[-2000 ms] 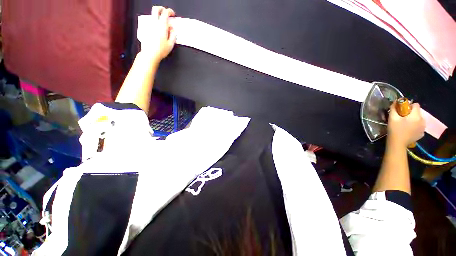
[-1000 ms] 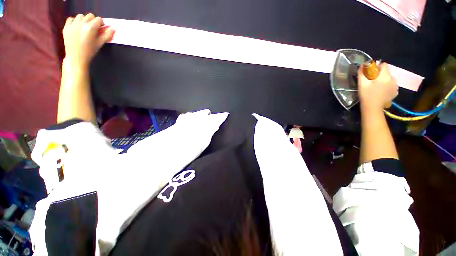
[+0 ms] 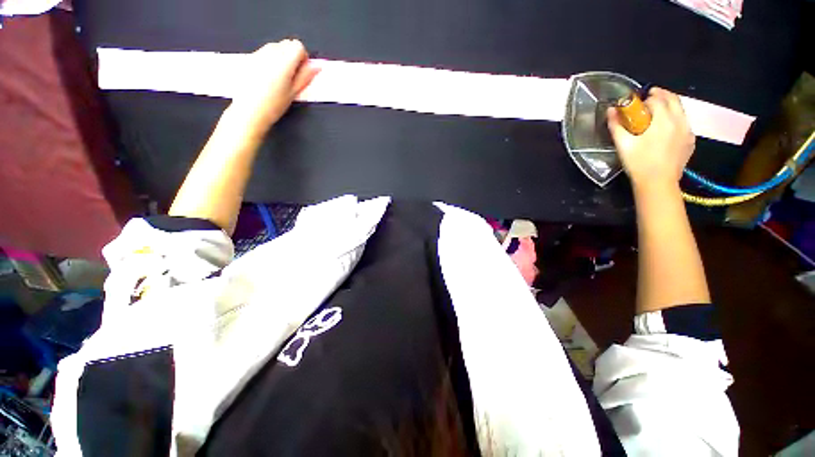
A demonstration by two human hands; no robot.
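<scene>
A long pale pink fabric strip (image 3: 429,90) lies nearly straight across the black table, its left end flat beside the maroon surface. My left hand (image 3: 279,78) is on the strip left of its middle, fingers curled at the fabric; a small pink part shows raised at the fingertips. My right hand (image 3: 657,138) is closed round the orange handle of the steam iron (image 3: 590,129). The iron's silver plate covers the strip near its right end, and a short pink end sticks out to the right of my hand.
Blue and yellow hoses (image 3: 733,196) run right from the iron. Pink strips (image 3: 717,9) lie at the table's top right. The maroon surface (image 3: 54,125) is at the left. Below the table edge are a blue lattice (image 3: 261,220) and a pink item (image 3: 525,254).
My left hand has left the strip's left end and moved right along it, uncovering that end. The iron has moved slightly left. Earlier, the strip lay more slanted.
</scene>
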